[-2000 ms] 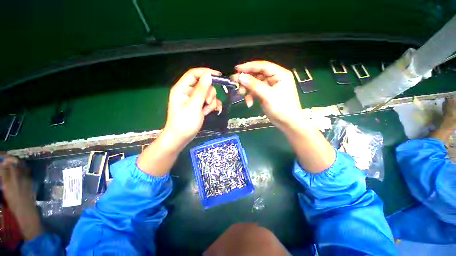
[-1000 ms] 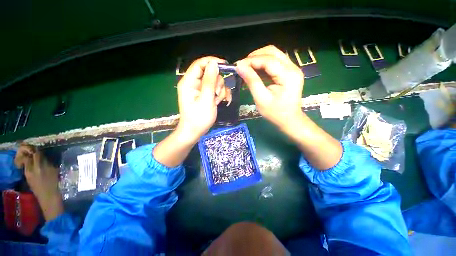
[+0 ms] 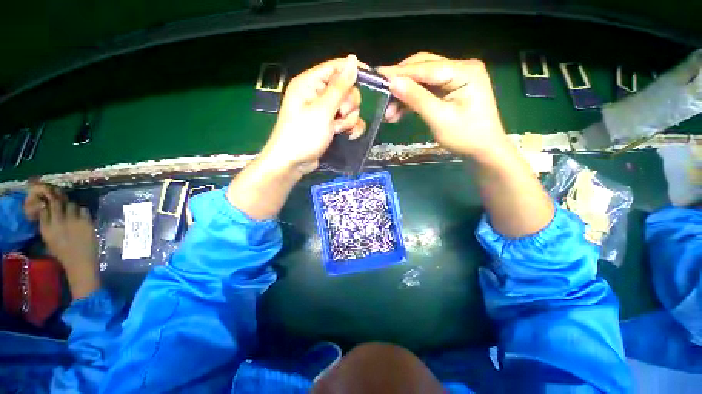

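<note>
My left hand (image 3: 319, 115) grips a dark flip-phone housing (image 3: 348, 150) above the bench edge strip, its flat part hanging tilted down toward the blue bin. The shiny hinge barrel (image 3: 372, 76) is at the top, between the fingertips of both hands. My right hand (image 3: 446, 96) has thumb and finger pinched at the barrel's right end; whether a small hinge piece is between them is hidden. The blue parts bin (image 3: 360, 265) below is full of loose hinges (image 3: 356, 219).
Housings (image 3: 269, 88) lie spaced along the green conveyor belt (image 3: 192, 115). A labelled clear bag (image 3: 138, 231) lies left, a clear bag with cream pieces (image 3: 589, 202) right. A neighbour's hands and red bin (image 3: 31, 288) are at left, a pale wrapped arm (image 3: 654, 108) upper right.
Both hands have risen in the picture with the housing. Its flat part now shows more, tilted. The housings on the belt have shifted, and one now shows fully left of my left hand.
</note>
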